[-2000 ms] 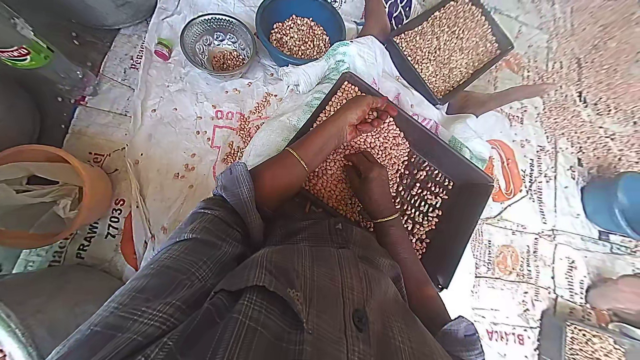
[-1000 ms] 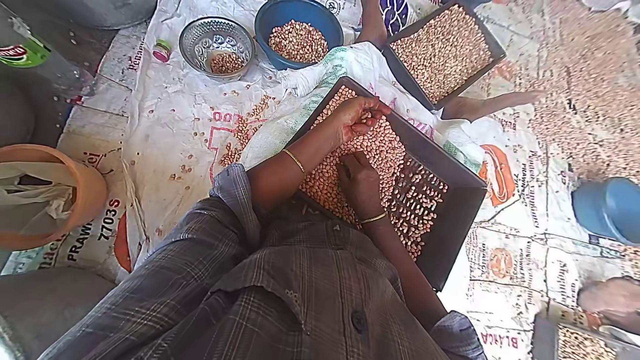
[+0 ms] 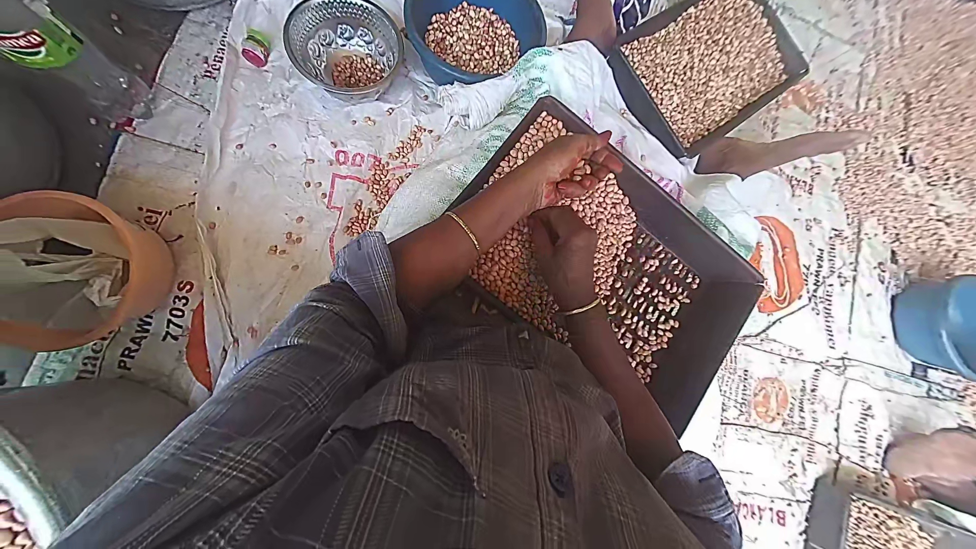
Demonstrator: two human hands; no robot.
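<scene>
A dark rectangular tray (image 3: 705, 335) lies slanted in front of me, its left part covered with shelled peanuts (image 3: 610, 229) and its right part with scattered ones. My left hand (image 3: 576, 168) is palm up over the upper part of the tray, fingers curled around several peanuts. Close below it, my right hand (image 3: 564, 252) is palm down over the pile, its fingers bent inward; what they hold is hidden. Both wrists wear a thin gold-coloured bangle. The tray's near edge is partly hidden by my forearms and shirt.
A steel bowl (image 3: 301, 46) and a blue basin (image 3: 419, 46) with peanuts stand beyond a white woven sack (image 3: 435, 183). Another filled tray (image 3: 797, 65) is near a person's foot (image 3: 762, 152). An orange bucket (image 3: 145, 267) stands left, a blue container (image 3: 938, 320) right. Loose peanuts lie about.
Both hands stay over the tray in nearly the same place, with only small finger movements. Nothing else has plainly moved.
</scene>
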